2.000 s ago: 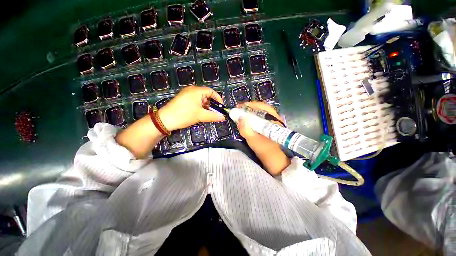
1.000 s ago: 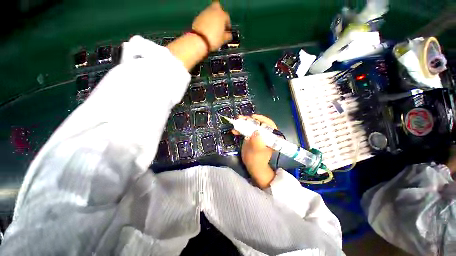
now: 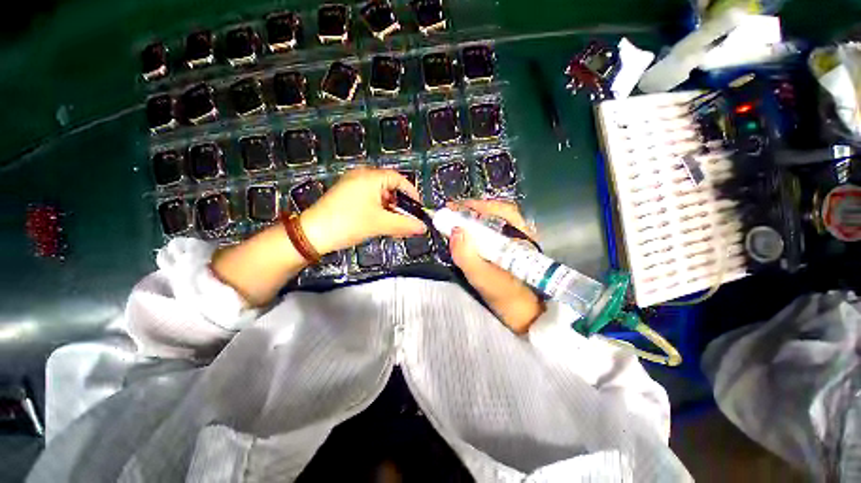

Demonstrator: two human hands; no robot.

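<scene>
My left hand (image 3: pixel 363 206), with an orange-red band at the wrist, holds a small black device housing (image 3: pixel 408 204) at its fingertips. My right hand (image 3: pixel 486 255) holds a clear-white dispensing syringe (image 3: pixel 529 264) with a green cap and pale hose. The syringe's pale front end points at the housing; whether its tip touches cannot be told. A dark slim tool also shows between my right fingers. Under and beyond my hands, a clear blister tray (image 3: pixel 321 124) holds rows of black housings, some turned in their pockets. My hands hide part of the lower rows.
Small red parts (image 3: pixel 45 230) lie far left. At right are a white ribbed rack (image 3: pixel 666 198) with a blue edge below, a black controller (image 3: pixel 755 170) with a red light, white wipes (image 3: pixel 732 42) and a dark housing with red pieces (image 3: pixel 593 66). Another person's pale sleeve (image 3: pixel 788 368) shows lower right.
My left hand has come back from the tray's far top edge and now holds a housing at the syringe. A top-row pocket, filled two seconds ago, is now empty; its neighbour holds a housing.
</scene>
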